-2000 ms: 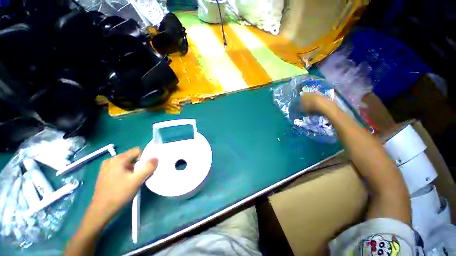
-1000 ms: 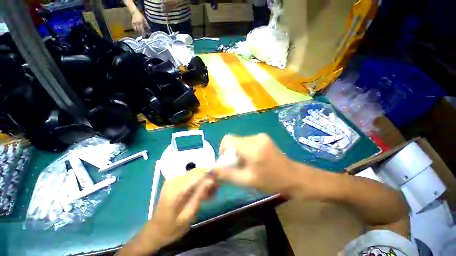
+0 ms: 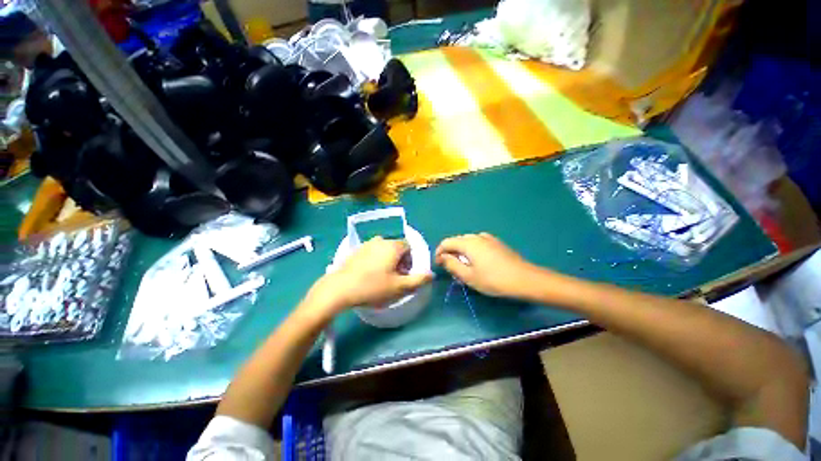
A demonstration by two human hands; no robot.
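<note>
The white plastic housing stands on the green bench in front of me, its open rectangular frame at the back. My left hand is over the top of the housing and hides its centre hole; its fingers are bent, and what they hold is hidden. My right hand is just right of the housing, fingers pinched, with a thin cord hanging below it. A slim white plastic arm lies left of the housing, near the bench edge.
The left bag of white parts and a clear tray of small parts lie left. The right bag lies right. Black plastic shells are piled behind, beside a striped sheet. A cardboard carton is at lower right.
My right hand has come from the right bag to the housing, then moved slightly right of it. My left hand has moved from the housing's left side to over its top. The view has shifted.
</note>
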